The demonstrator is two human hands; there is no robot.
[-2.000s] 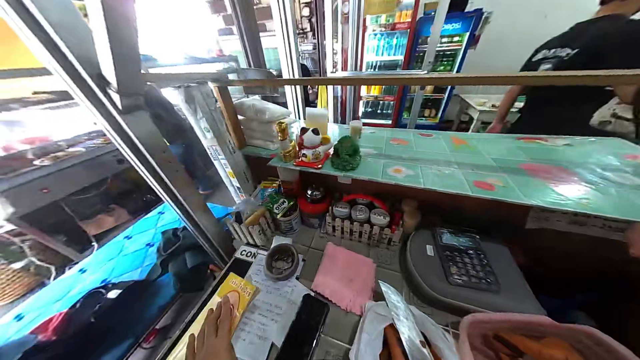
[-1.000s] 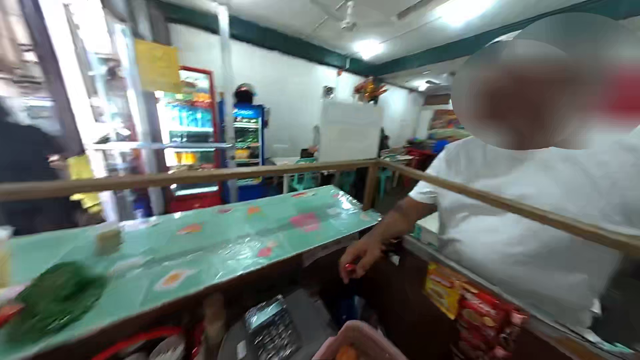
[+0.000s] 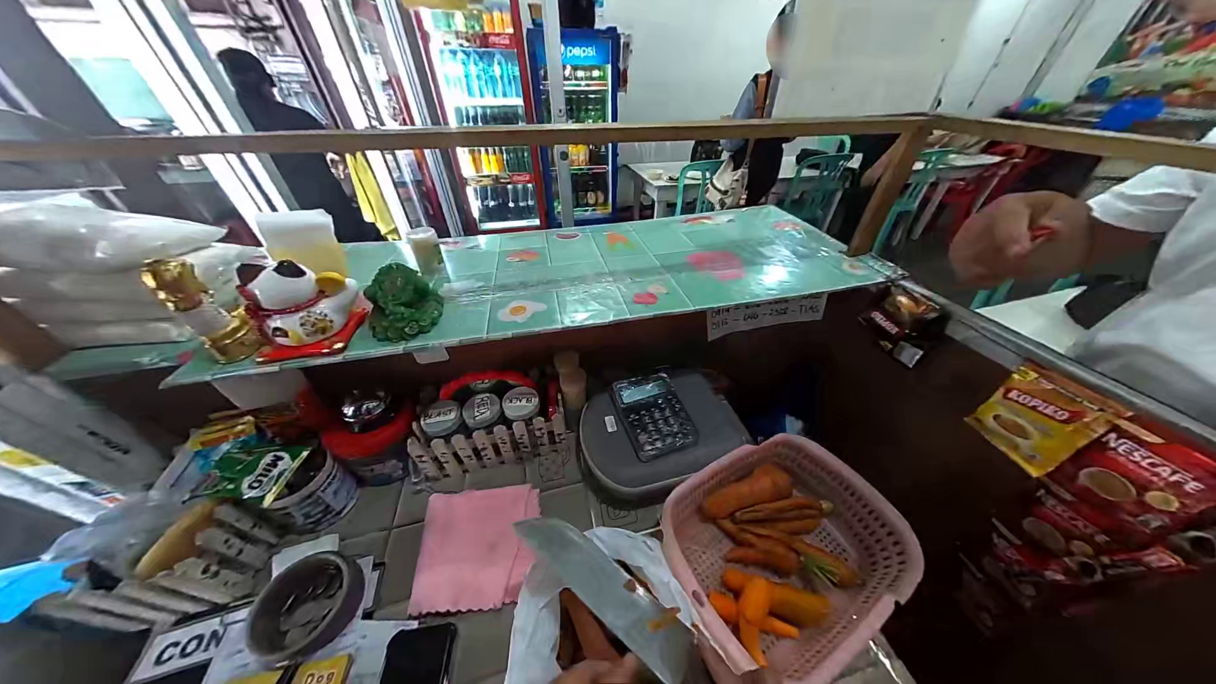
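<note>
In the head view, a broad knife blade point(image 3: 608, 594), with orange bits on it, slants over an open white plastic bag point(image 3: 537, 617) holding carrots point(image 3: 584, 627). Part of my left hand point(image 3: 603, 671) shows at the bottom edge, beside those carrots and below the blade. A sliver of my right hand point(image 3: 727, 665) appears between the blade's lower end and a pink plastic basket point(image 3: 679, 503). Its grip and the knife handle are hidden. More carrots point(image 3: 769, 560), some with peeled surfaces, lie inside the basket. A pink cloth point(image 3: 475, 551) is left of the bag.
Behind the bag, a calculator point(image 3: 654, 415) sits on a grey case point(image 3: 598, 465). A round coin bowl point(image 3: 306, 608) and phone point(image 3: 421, 654) are at left. A tiled counter point(image 3: 570, 309) crosses ahead; coffee packets point(image 3: 1130, 484) hang at right. A person's hand point(image 3: 1026, 237) is beyond the rail.
The view has swung down and left from the person in white to the work surface. My left hand, on a yellow packet two seconds ago, is now beside the bagged carrots.
</note>
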